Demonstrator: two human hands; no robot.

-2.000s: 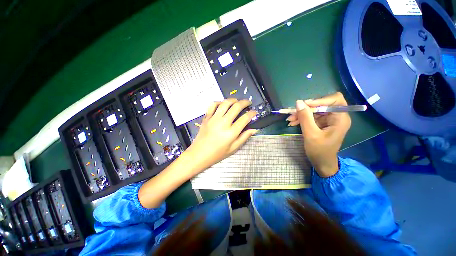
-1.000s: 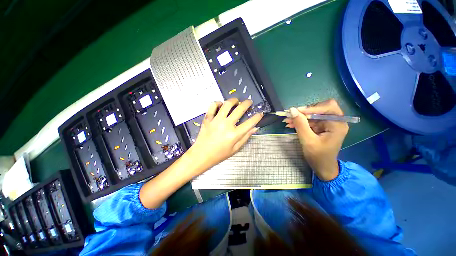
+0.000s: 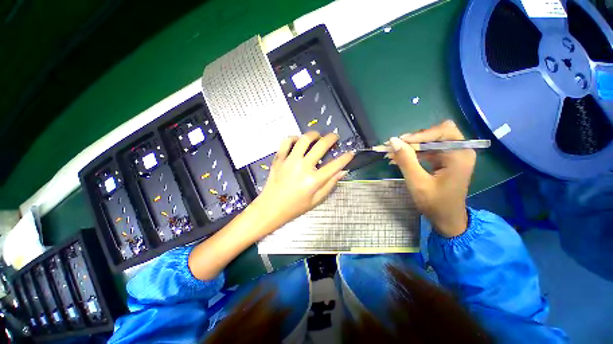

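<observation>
My right hand (image 3: 438,176) holds a slim silvery pen-like tool (image 3: 452,145), its dark tip at the near end of the rightmost phone housing (image 3: 310,107). My left hand (image 3: 302,176) lies with fingers spread over the near ends of the two right pockets of the black foam tray (image 3: 149,250); its fingertips rest on the rightmost housing, close to the tool tip. No object shows in it. A gridded sheet (image 3: 255,94) drapes over the tray's fourth pocket. Another gridded sheet (image 3: 363,218) lies flat below my hands. Any small piece at the tip is too small to tell.
A large blue reel (image 3: 470,74) stands at the right. A second black foam tray (image 3: 50,329) with housings is at the lower left, a crumpled white item (image 3: 23,238) behind it. A pale rail (image 3: 386,23) runs behind the tray. Small white bits lie on the green bench.
My right hand has shifted slightly to the right since the previous frame, and the tool lies more level. My left hand has moved only slightly, its fingertips still on the housing.
</observation>
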